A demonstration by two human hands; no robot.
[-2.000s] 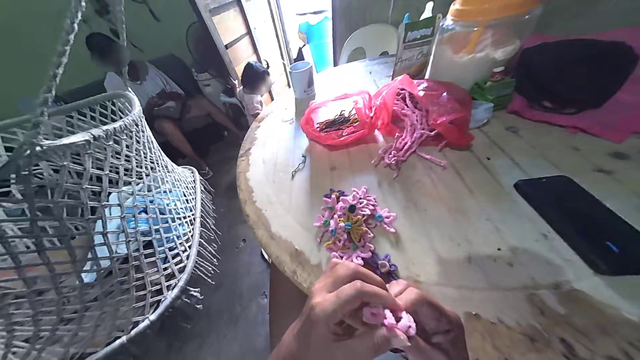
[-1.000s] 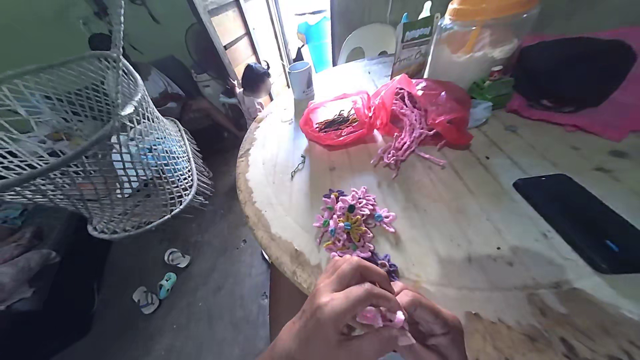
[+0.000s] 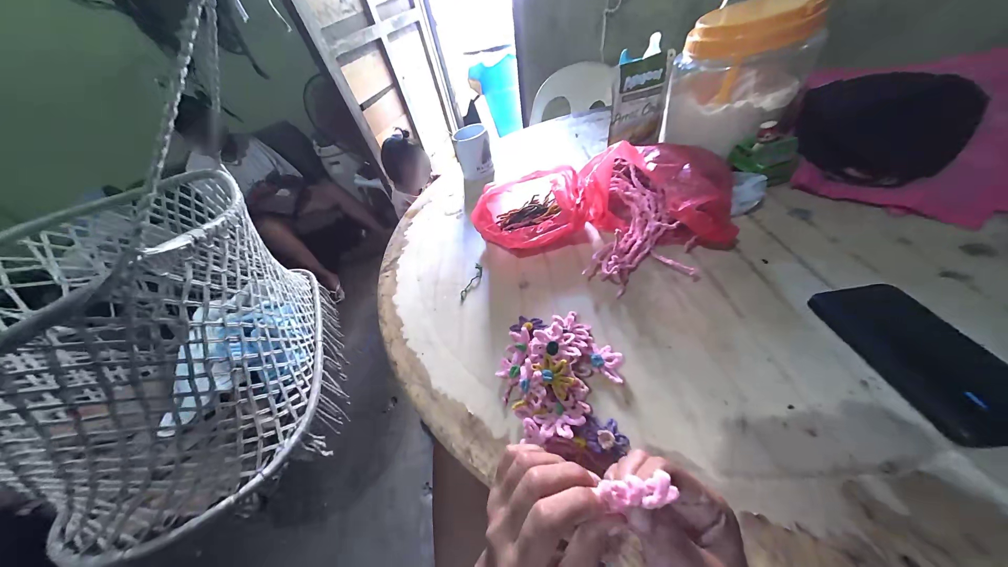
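Note:
My left hand (image 3: pixel 543 504) and my right hand (image 3: pixel 685 512) meet at the near edge of the table, their fingers pinching a pink looped yarn piece (image 3: pixel 638 492) between them. Some fingertips are hidden behind it. Just beyond my hands lies a pile of small yarn flowers (image 3: pixel 555 370), mostly pink, with purple and yellow ones and coloured centres. Farther back, a bundle of pink yarn strands (image 3: pixel 634 224) spills from a red plastic bag (image 3: pixel 697 189). Beside it, another red plastic bag (image 3: pixel 520 236) holds dark and orange strands (image 3: pixel 529 214).
The round wooden table (image 3: pixel 709 315) bears a black phone (image 3: pixel 906 354), a mug (image 3: pixel 473 151), a large orange-lidded jar (image 3: pixel 732 102) and a green twisted strand (image 3: pixel 471 282). A woven hanging cradle (image 3: pixel 236 386) is at the left. One person sits behind it; another is near the table's far edge.
The hanging cradle has swung left and back right. My hands have stayed together at the table edge, and the pink yarn piece between them now shows more above the fingers than one second ago.

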